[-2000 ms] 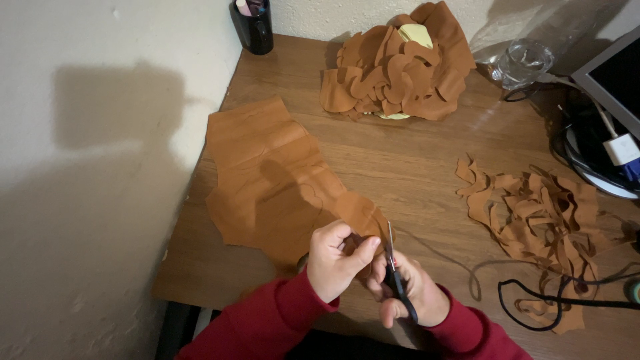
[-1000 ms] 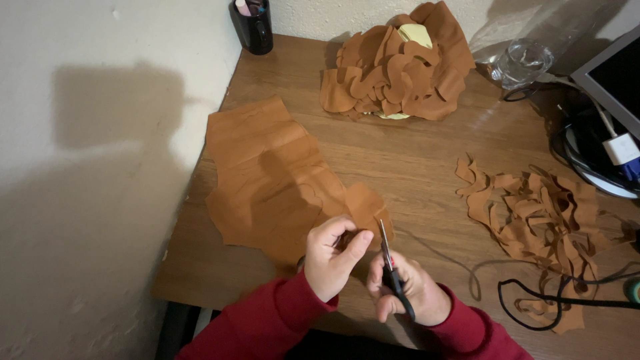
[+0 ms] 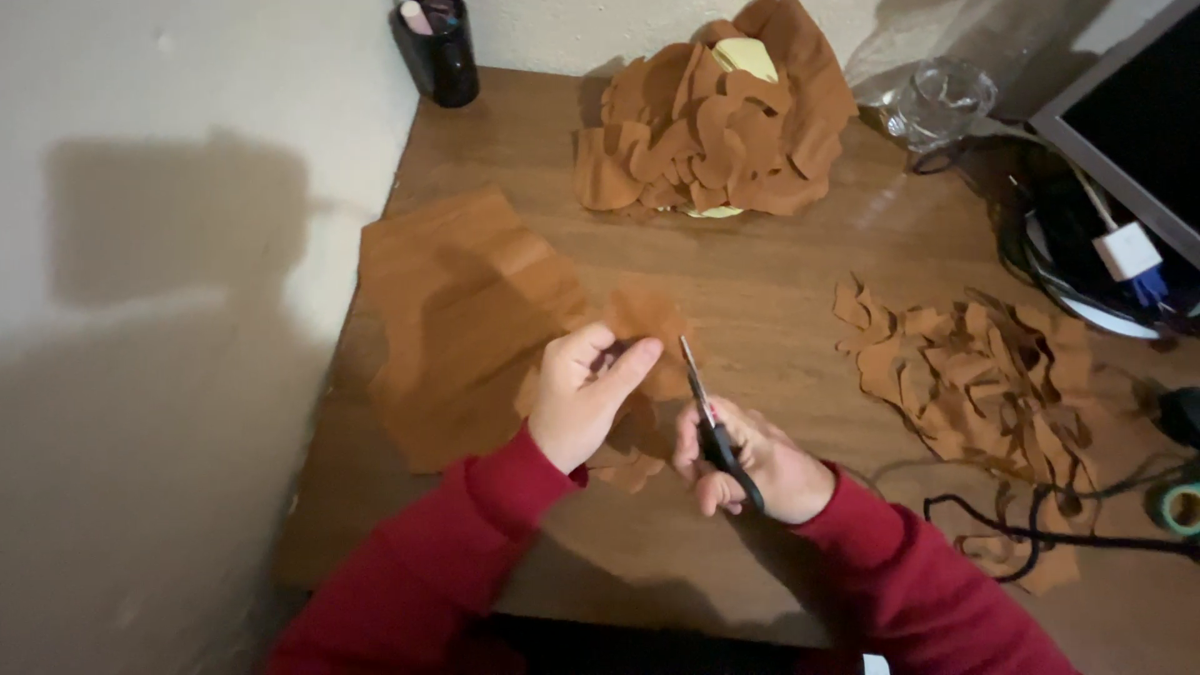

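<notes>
My left hand pinches a small piece of brown fabric between thumb and fingers, its edge near the scissor tips. Black-handled scissors are in my right hand, blades pointing up and close together, just right of the fabric piece. A large sheet of brown fabric lies flat on the table to the left, partly under my left hand. Further brown fabric shows below that hand; whether it joins the held piece cannot be told.
A heap of cut brown pieces with pale yellow bits lies at the back. Brown scraps are piled at the right, by a black cord and a roll of tape. A black pen cup, clear glass and monitor stand behind.
The held fabric piece has turned and spread above my left fingers. The scissors, beside the fabric two seconds ago, now stand a little to its right.
</notes>
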